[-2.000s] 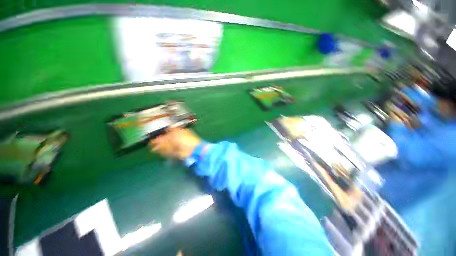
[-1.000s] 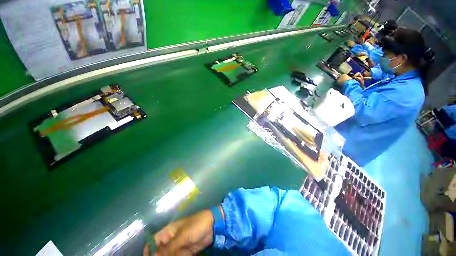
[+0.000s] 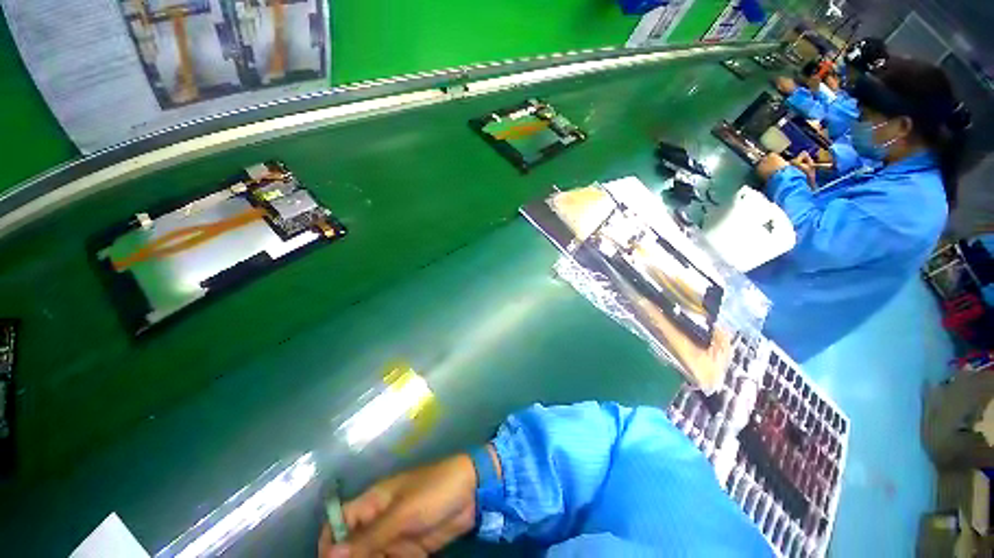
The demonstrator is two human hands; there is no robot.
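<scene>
My right hand (image 3: 409, 510), with a blue band on its wrist, is low in the frame, partly cut off by the bottom edge. Its fingers are closed on a thin pale tool, likely tweezers (image 3: 336, 514). My left hand is not in view. An open tablet unit (image 3: 234, 253) lies on the dark-green bench, up and to the left of my right hand, untouched. It has a silvery inside, an orange-brown ribbon cable (image 3: 196, 235) and a board (image 3: 289, 204) at its right end. A translucent yellow patch (image 3: 412, 395) lies above my hand.
Another tablet unit (image 3: 528, 133) lies farther along; a dark one (image 3: 8, 381) is cut off at left. Stacked parts (image 3: 654, 273) and a white parts tray (image 3: 779, 436) are right. A person in blue (image 3: 872, 240) works beyond. A white sheet corner (image 3: 109, 538) is at lower left.
My right hand was at a tablet unit two seconds ago and is now low near the bottom edge. Since one second ago it has barely moved; a dark tablet edge now shows at left.
</scene>
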